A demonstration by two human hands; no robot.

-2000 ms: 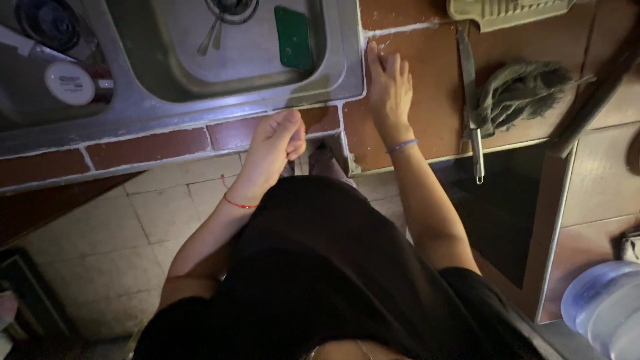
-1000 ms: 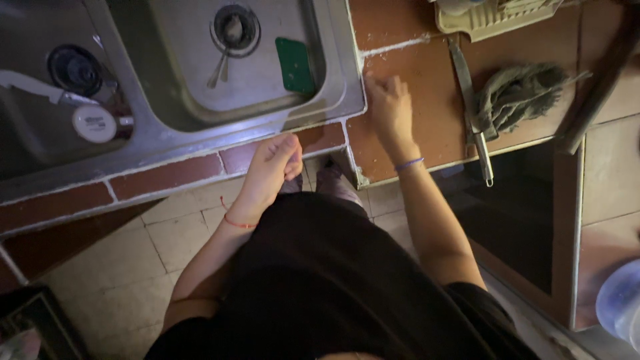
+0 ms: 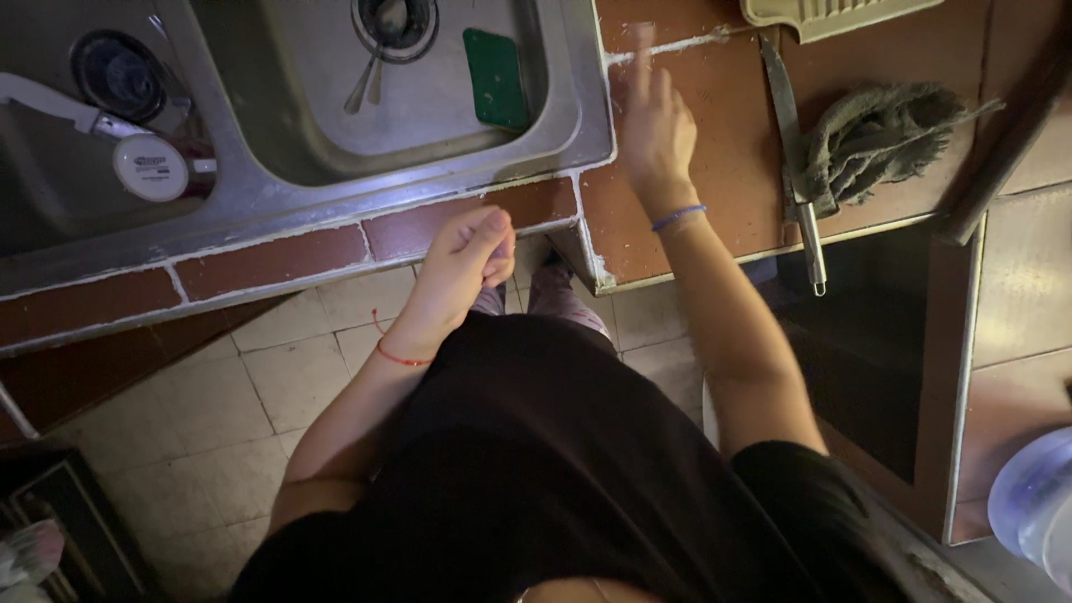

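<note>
My left hand (image 3: pixel 471 260), with a red string at the wrist, is curled at the front edge of the counter near the sink; no object shows in it, though its palm is partly hidden. My right hand (image 3: pixel 660 126), with a blue band at the wrist, is over the brown tiled counter (image 3: pixel 720 184) just right of the steel sink (image 3: pixel 578 117). Its index finger points forward, blurred, and nothing is seen in it. A knife with a metal handle (image 3: pixel 787 126) lies to its right, beside a crumpled grey-green cloth (image 3: pixel 879 138).
The right basin holds spoons (image 3: pixel 366 84) by the drain and a green scouring pad (image 3: pixel 496 79). In the left basin are a white-handled utensil (image 3: pixel 50 100), a cup (image 3: pixel 151 167) and a dark round dish (image 3: pixel 120 75). A cream rack (image 3: pixel 825 15) stands at the back; a bluish plastic container (image 3: pixel 1034 502) is at right.
My right index finger now reaches forward; one second ago that hand looked more curled. My left hand remains curled near the counter's front edge.
</note>
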